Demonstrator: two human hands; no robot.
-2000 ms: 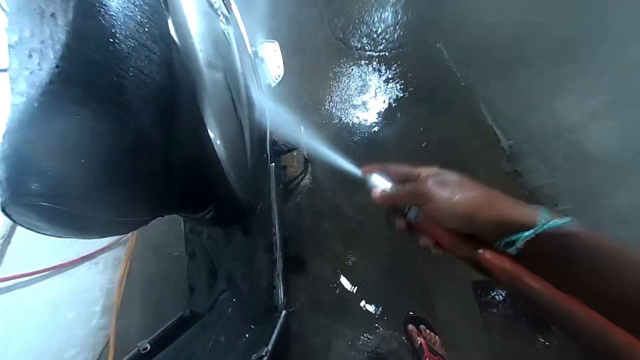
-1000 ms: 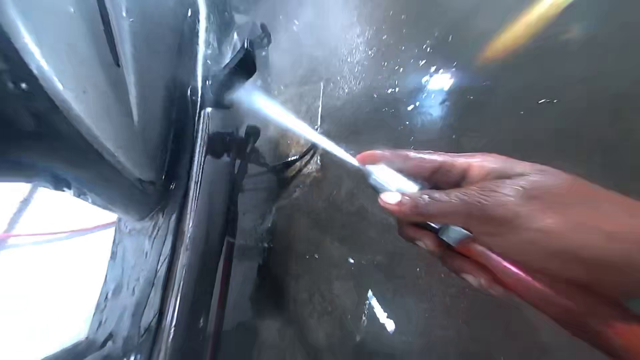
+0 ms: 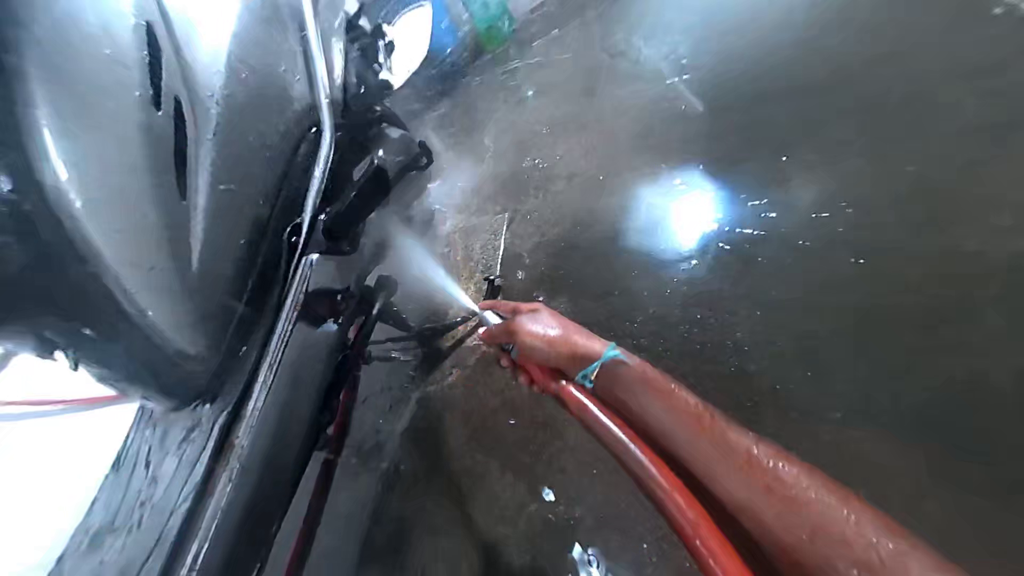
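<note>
My right hand [image 3: 540, 336], with a teal cord around its wrist, is closed around the metal nozzle [image 3: 490, 318] of a red hose [image 3: 640, 452]. The hose runs from beneath the hand toward the bottom edge. A white water jet [image 3: 436, 272] leaves the nozzle up and to the left, toward black metal parts [image 3: 360, 192] low on the side of a scooter. The scooter's grey body panel [image 3: 136, 192] is wet and has two dark slots. Its long side rail [image 3: 264, 384] slants down the view. My left hand is out of view.
A wet dark floor [image 3: 800, 336] with a bright light reflection spreads to the right. A black stand leg [image 3: 436, 328] reaches from the scooter to the floor near the nozzle. Blue and green things [image 3: 490, 22] lie at the top. A thin red line crosses the bright area at left.
The view has shifted along the scooter. Earlier the jet met a curved panel, then a black part beside the rail; now it points at the lower black parts. The hand kept its hold throughout.
</note>
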